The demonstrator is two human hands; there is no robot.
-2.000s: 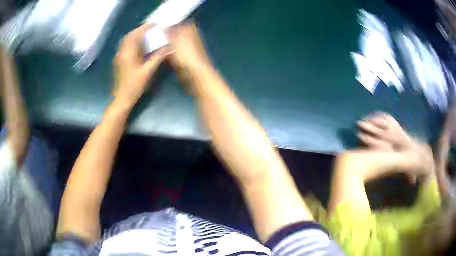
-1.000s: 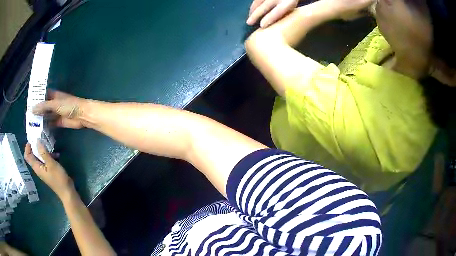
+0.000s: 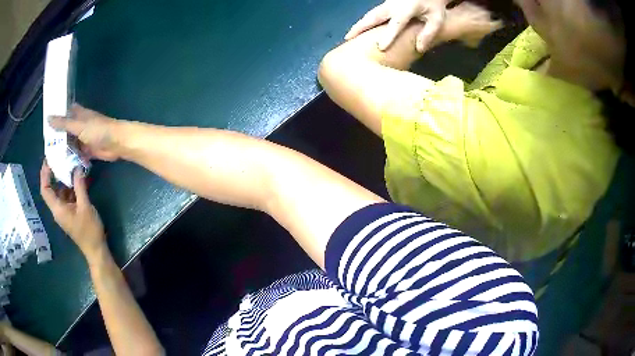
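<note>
A long slim white carton (image 3: pixel 58 83) is held up over the dark green table at the far left, its long axis running away from me. My right hand (image 3: pixel 94 132) grips its side, thumb on the printed upper face. My left hand (image 3: pixel 69 201) is at its near end, with fingertips around a white end flap (image 3: pixel 72 168). Whether the flap is open or tucked is unclear. Part of each hand's fingers is hidden behind the carton.
Several white cartons (image 3: pixel 17 215) lie side by side at the left edge. A person in yellow-green (image 3: pixel 487 160) sits at the right, forearms by the table (image 3: pixel 209 69). A thin cord (image 3: pixel 17 111) lies at the far left. Another person's arm (image 3: pixel 24 341) shows at bottom left.
My view swung right after the first frame. Since the second, the carton and both hands sit slightly higher, and my left fingers have shifted at the end flap. The neighbour's hand has moved onto their forearm.
</note>
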